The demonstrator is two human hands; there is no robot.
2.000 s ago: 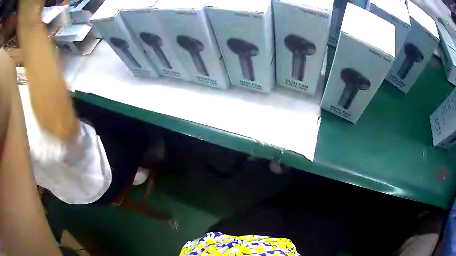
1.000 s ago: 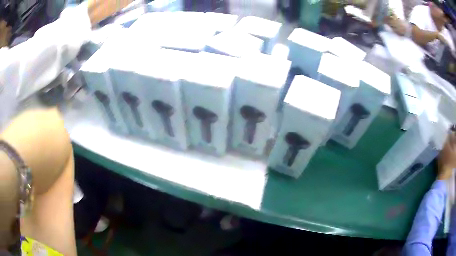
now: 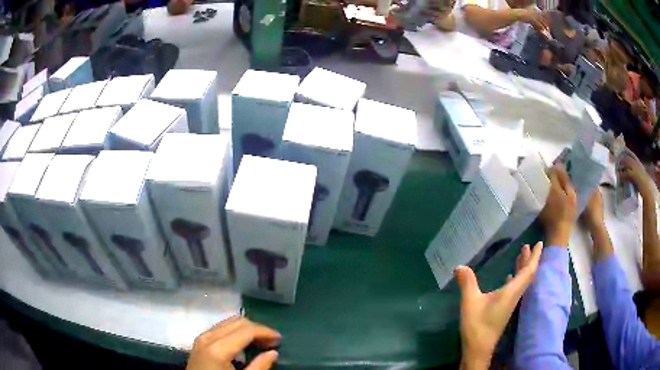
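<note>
Pale retail boxes with a dark fan picture and white tops stand upright; the nearest one [image 3: 269, 231] is at the front centre. My left hand [image 3: 233, 345] is at the table's front edge below that box, fingers curled and apart, holding nothing visible. My right hand [image 3: 496, 307] is raised at the lower right, fingers spread and empty. Just beyond its fingertips, a box with small text lines [image 3: 469, 230] leans at an angle, its flaps raised, beside another open box. I cannot tell if my fingertips touch it.
A neighbour's blue sleeves [image 3: 548, 307] and hands are at right, handling another box [image 3: 583, 173]. A pale blue box [image 3: 461, 134] lies behind the leaning ones. The green tabletop [image 3: 362, 303] shows, with a white sheet [image 3: 195, 307] at left. People sit behind.
The view has swung right. My left hand now shows at the bottom, and my right hand has come in, open, near the leaning box. The neighbour's hands are now on another box.
</note>
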